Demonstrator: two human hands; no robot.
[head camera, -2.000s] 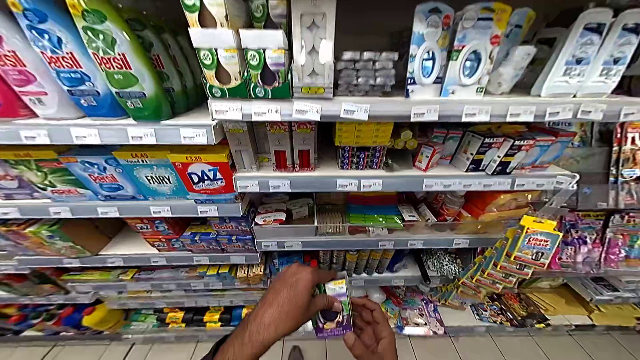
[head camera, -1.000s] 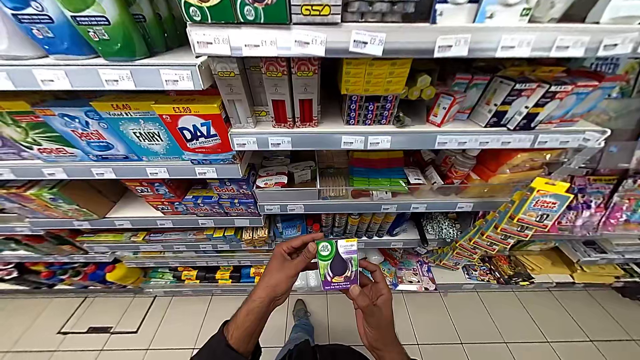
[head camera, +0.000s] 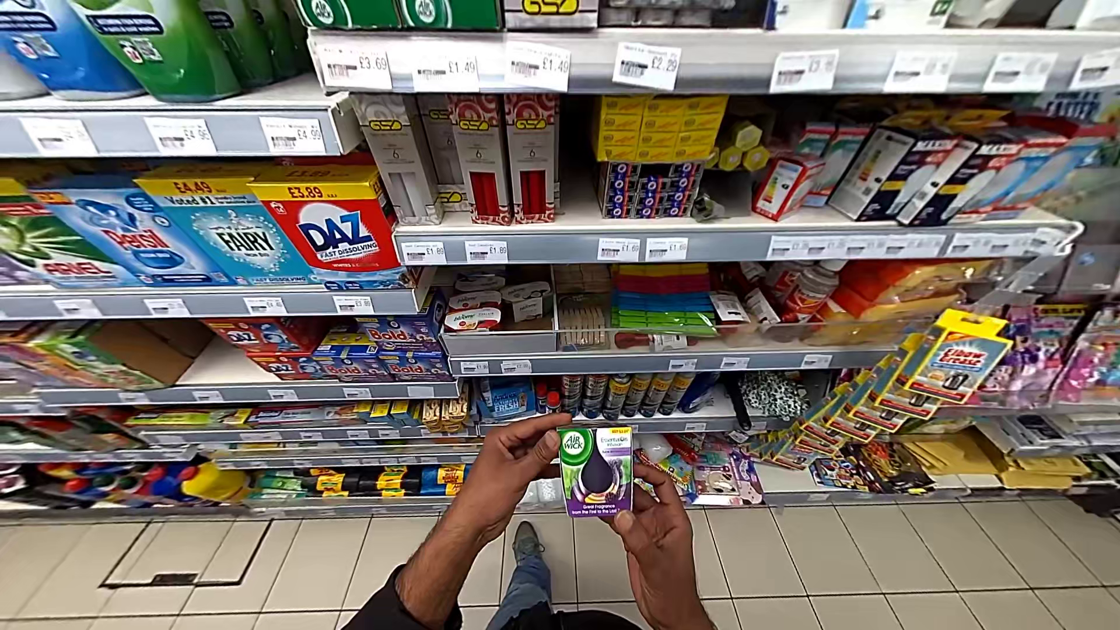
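Note:
A small purple, white and green Air Wick air freshener box (head camera: 597, 472) is held upright between both hands, its printed front toward the camera. My left hand (head camera: 516, 477) grips the box at its upper left edge, with thumb and index finger near the corner. My right hand (head camera: 658, 529) holds the lower right edge between thumb and fingers. Behind the box are the lower shelves, where a row of spray cans (head camera: 626, 395) stands. Some fingertips are hidden behind the box.
Shelves fill the view: washing powder boxes (head camera: 328, 219) at left, red candle boxes (head camera: 529, 166), yellow boxes (head camera: 661, 122) and light bulb boxes (head camera: 897, 175) above. Packs on a hanging strip (head camera: 958, 359) jut out at right. Below lies the tiled floor (head camera: 787, 560) with my shoe (head camera: 528, 541).
Two seconds ago my left hand lay over the top of the box; now it holds the left edge, leaving the front uncovered. The view has tilted downward.

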